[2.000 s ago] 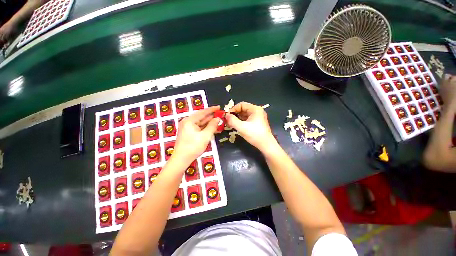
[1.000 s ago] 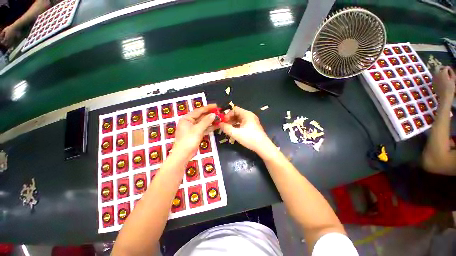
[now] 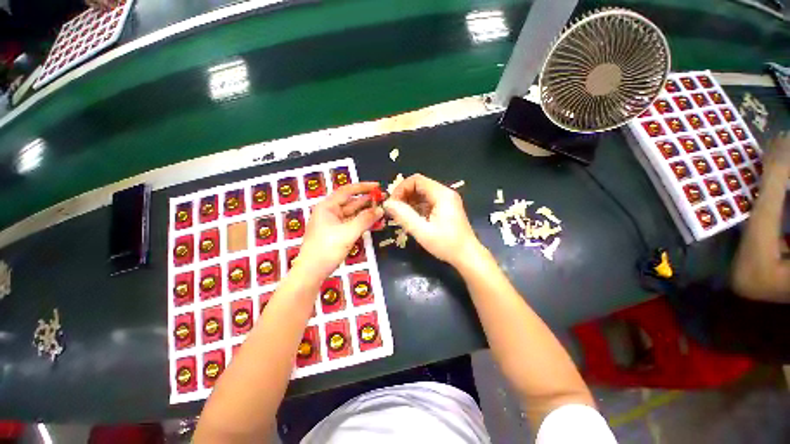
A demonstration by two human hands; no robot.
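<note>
My left hand (image 3: 336, 227) holds a small red piece (image 3: 377, 198) between thumb and fingers, over the right edge of the foam tray. My right hand (image 3: 430, 217) is beside it, fingertips pinched together close to the piece; whether they hold anything is hidden. The white foam tray (image 3: 226, 346) holds rows of red pieces with round black-and-yellow emblems; one pocket (image 3: 237, 236) shows tan. My left forearm hides part of the tray. Small pale pieces (image 3: 396, 238) lie under and around my right hand.
A second pale pile (image 3: 527, 227) lies to the right. A desk fan (image 3: 604, 80) stands by a grey post (image 3: 535, 52). Stacked foam trays (image 3: 703, 158) and another person's arm (image 3: 762, 234) are at the far right. A flat black rectangle (image 3: 129, 227) lies left of the tray.
My hands stay at the same place with small finger movements. The red piece is turned and now shows less between the fingertips. The neighbour's hand at the right has moved slightly.
</note>
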